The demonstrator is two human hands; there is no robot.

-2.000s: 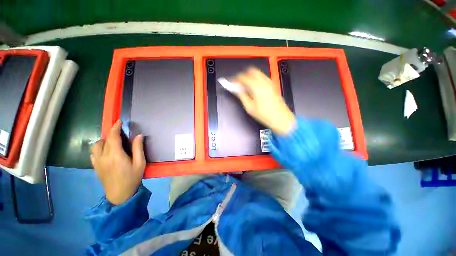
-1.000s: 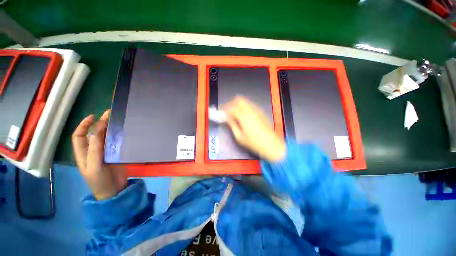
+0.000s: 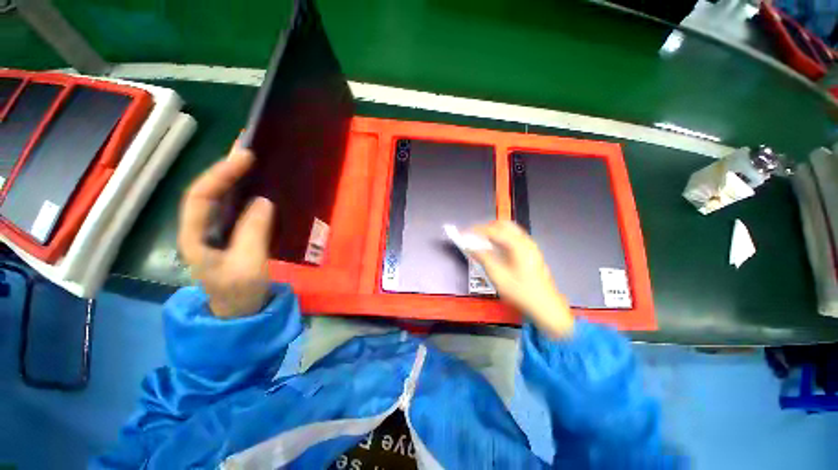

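My left hand (image 3: 232, 234) grips a tablet (image 3: 308, 147) by its left edge and holds it steeply tilted above the left pocket of the red-orange foam tray (image 3: 450, 309). Its back faces right, with a white label near the lower end. My right hand (image 3: 519, 271) pinches a white wiping cloth (image 3: 467, 240) over the lower part of the middle tablet (image 3: 446, 188), which lies back up in its pocket. The right tablet (image 3: 571, 220) also lies back up, with a white label at its lower right corner.
At left, a filled red tray (image 3: 129, 124) sits on white foam trays (image 3: 165, 151). At right are a whitish dispenser bottle (image 3: 712, 184), a loose white wipe (image 3: 741, 243) and more pale trays (image 3: 821, 211). A pale rail (image 3: 432, 104) and green conveyor (image 3: 515, 55) run behind.
The left tablet has gone from lying in its pocket to being raised and steeply tilted in my left hand. My right hand and the cloth have moved over the middle tablet. The view has shifted.
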